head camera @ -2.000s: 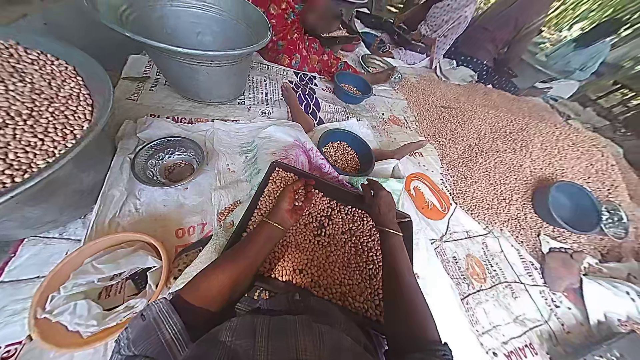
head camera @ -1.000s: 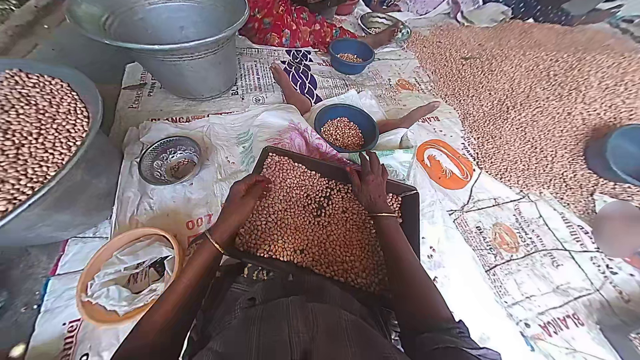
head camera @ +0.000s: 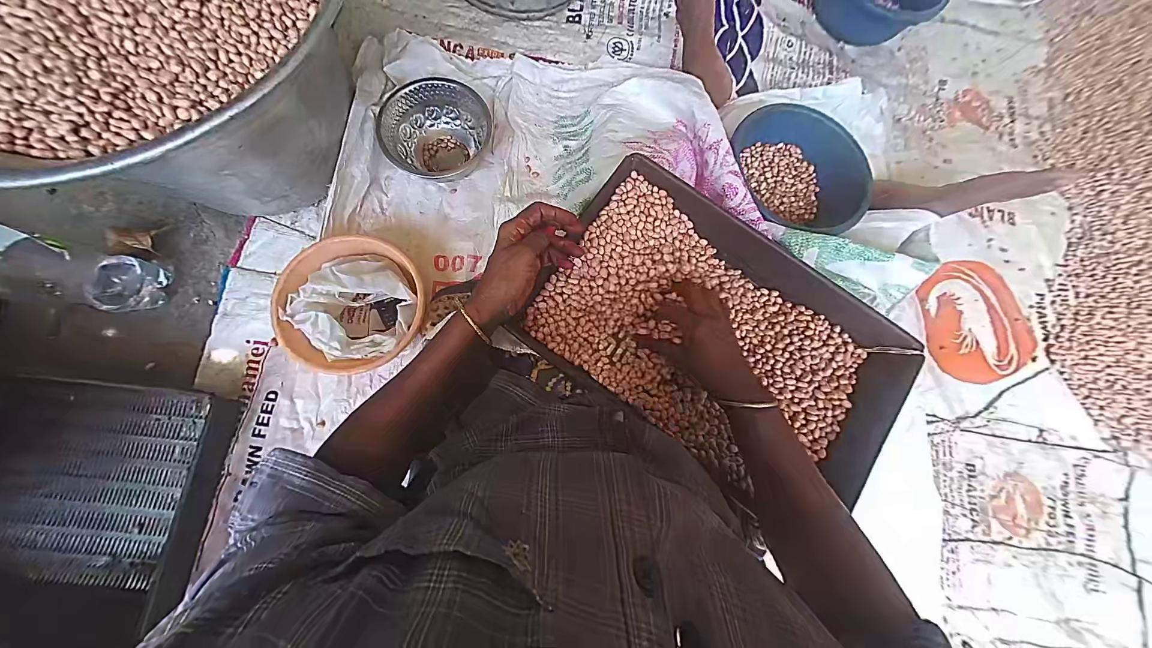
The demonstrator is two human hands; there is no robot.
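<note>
A dark rectangular tray (head camera: 832, 310) full of pale brown shelled nuts (head camera: 765, 337) rests at my lap. My left hand (head camera: 522, 261) is at the tray's left edge, its fingers bent and thumb near the fingertips; whether something small is between them cannot be told. My right hand (head camera: 697, 337) reaches into the nuts near the middle, fingers spread and pointing left, palm down. A blue bowl (head camera: 850, 171) partly filled with nuts stands just beyond the tray. Left of the tray are a patterned metal bowl (head camera: 391, 126) with some nuts and an orange-brown basin (head camera: 286, 315) holding a white bag.
A large metal tub (head camera: 270, 126) heaped with nuts stands at upper left. Another person's foot (head camera: 709, 72) and leg (head camera: 963, 191) are beyond the tray. Nuts (head camera: 1111, 225) cover the ground at right. Printed sacks (head camera: 1008, 459) lie underneath; a slotted panel (head camera: 108, 477) is at lower left.
My right hand has moved from the tray's far edge down into the nuts. The tray sits more slanted than a second ago. The view has tilted down and turned left.
</note>
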